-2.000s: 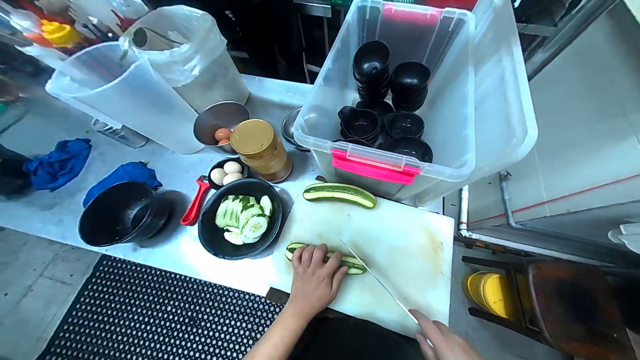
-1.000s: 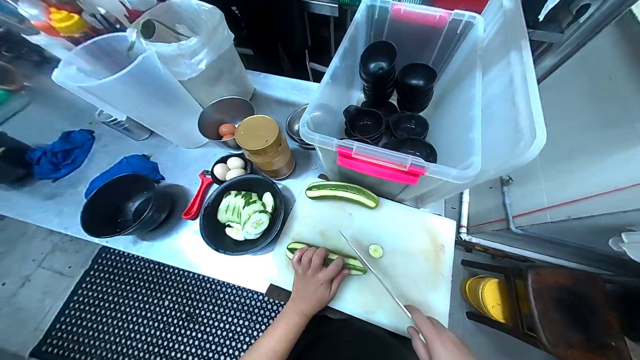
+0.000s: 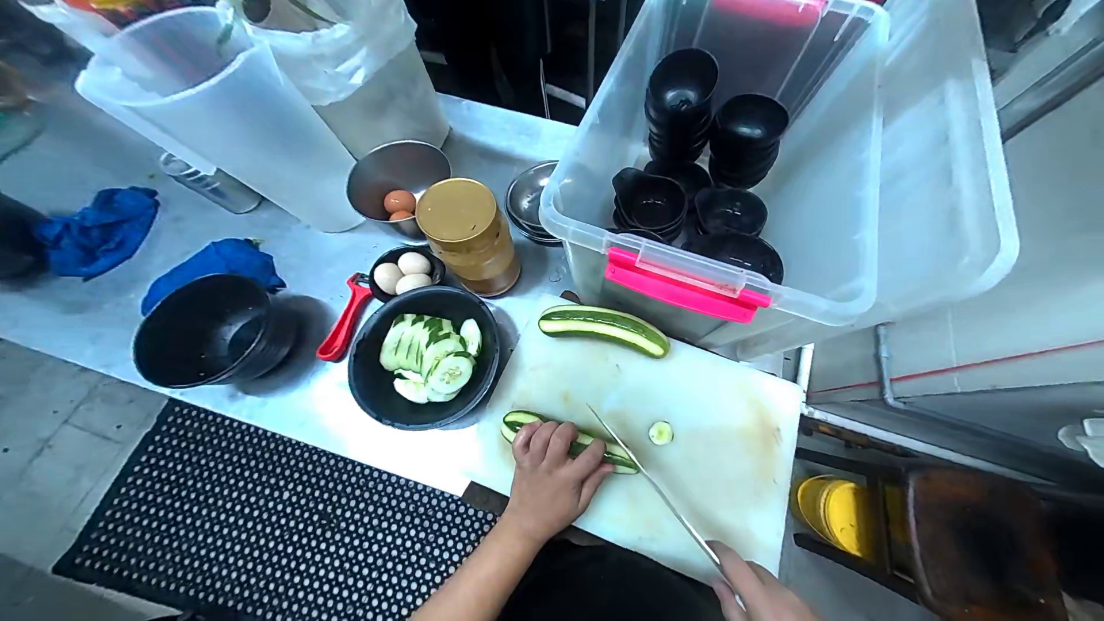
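On a white cutting board (image 3: 716,483), my left hand (image 3: 556,470) presses down on a striped, partly peeled cucumber (image 3: 522,420). My right hand (image 3: 755,586) grips a knife (image 3: 668,500) near the board's lower right; its blade slants up and left, beside the cucumber's right end. A small round cucumber slice (image 3: 661,433) lies right of the blade. Farther back on the board rests another striped cucumber (image 3: 604,328). Left of the board, a black bowl (image 3: 355,379) holds cucumber slices (image 3: 431,354).
A clear plastic bin (image 3: 802,297) of stacked black bowls (image 3: 681,95) stands behind the board. To the left are a gold-lidded jar (image 3: 470,233), a small dish of eggs (image 3: 412,272), a red-handled peeler (image 3: 345,323), a metal bowl (image 3: 371,168) and a larger black bowl (image 3: 207,332).
A round slice lies on the board right of the knife; two seconds ago none showed there. My left hand stays on the same cucumber, and the knife remains in my right hand.
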